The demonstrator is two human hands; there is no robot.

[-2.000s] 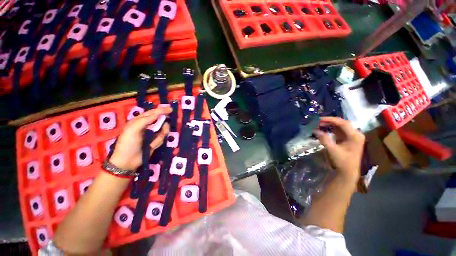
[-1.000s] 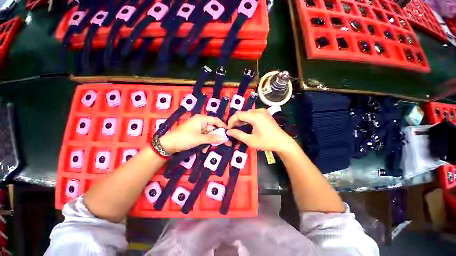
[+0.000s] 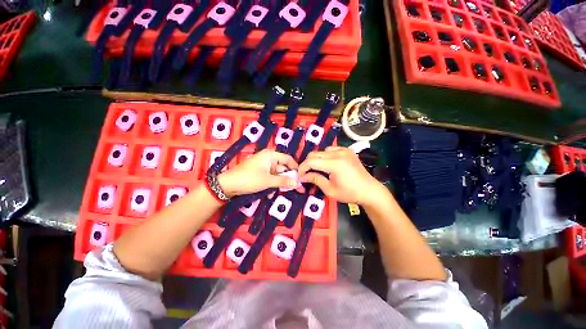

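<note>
The flat red-orange working tray (image 3: 90,218) lies in front of me with pale pink watch heads (image 3: 139,200) in its pockets. Several heads on its right half carry dark straps (image 3: 221,249). My left hand (image 3: 252,175) holds a pale watch head (image 3: 290,181) at its fingertips over the tray's right part. My right hand (image 3: 339,172) meets it there, thumb and forefinger pinched at the head's right side on what seems a dark strap piece. The fingers hide most of the head and the joint.
Stacked trays (image 3: 334,64) of strapped watches stand behind. A metal pot (image 3: 365,117) is at the tray's upper right corner. A neat strap pile (image 3: 432,183) and a buckle strap heap (image 3: 486,167) lie to the right. Trays of dark parts (image 3: 475,82) are at upper right.
My right hand has come from over the right side of the bench to my left hand at the watch head. Over the last second both hands stay together there. The view has swung right-to-left.
</note>
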